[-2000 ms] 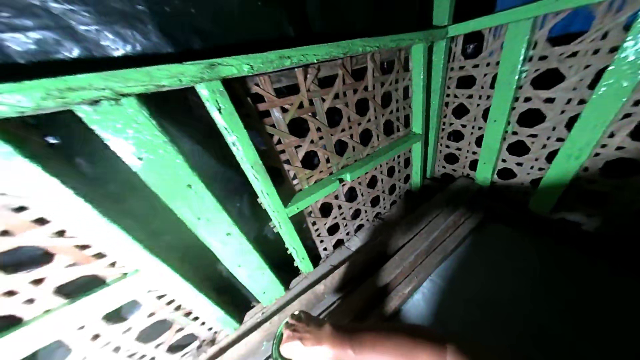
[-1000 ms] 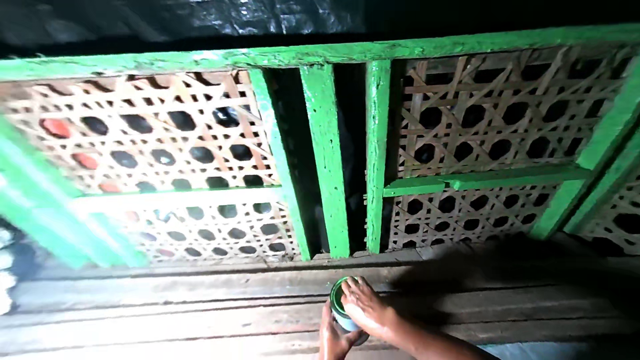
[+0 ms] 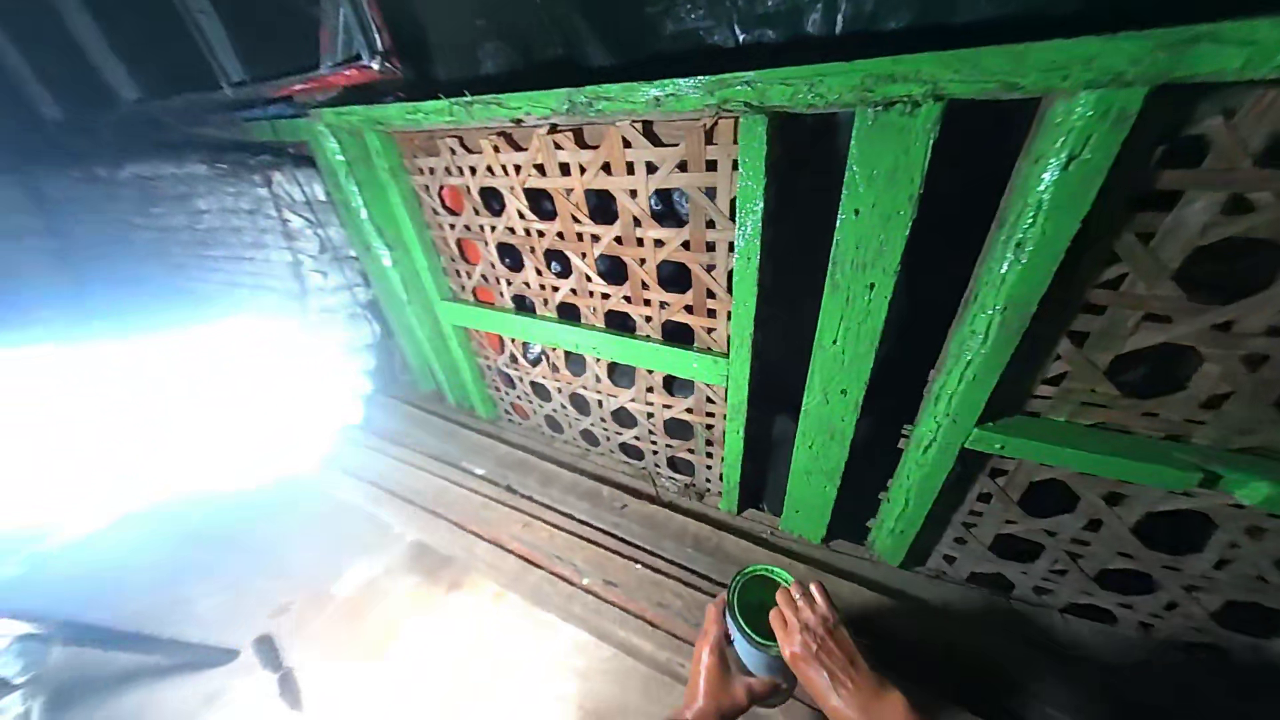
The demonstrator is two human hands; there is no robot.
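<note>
Near the bottom of the head view, an uncovered paint can (image 3: 757, 612) with green paint on its rim and inside is tilted toward the camera. My left hand (image 3: 718, 665) is closed around its left side and lower part. My right hand (image 3: 818, 640) touches the can's right rim, fingers bent over the edge; a ring shows on one finger. Whether those fingers hold something inside the can is hidden. Behind the can stand glossy green wooden posts (image 3: 862, 310) and a green top rail (image 3: 640, 95), framing a woven cane panel (image 3: 600, 230).
Wooden planks (image 3: 560, 540) run along the foot of the panels. A second woven panel (image 3: 1160, 330) is at the right, with a green crossbar (image 3: 1090, 450). Strong glare covers the floor at left. Dark sheeting (image 3: 740, 25) hangs above the rail.
The view has swung strongly left. Two seconds back only one hand and a bit of green rim showed at the bottom; now both hands and the can are visible, as one second ago.
</note>
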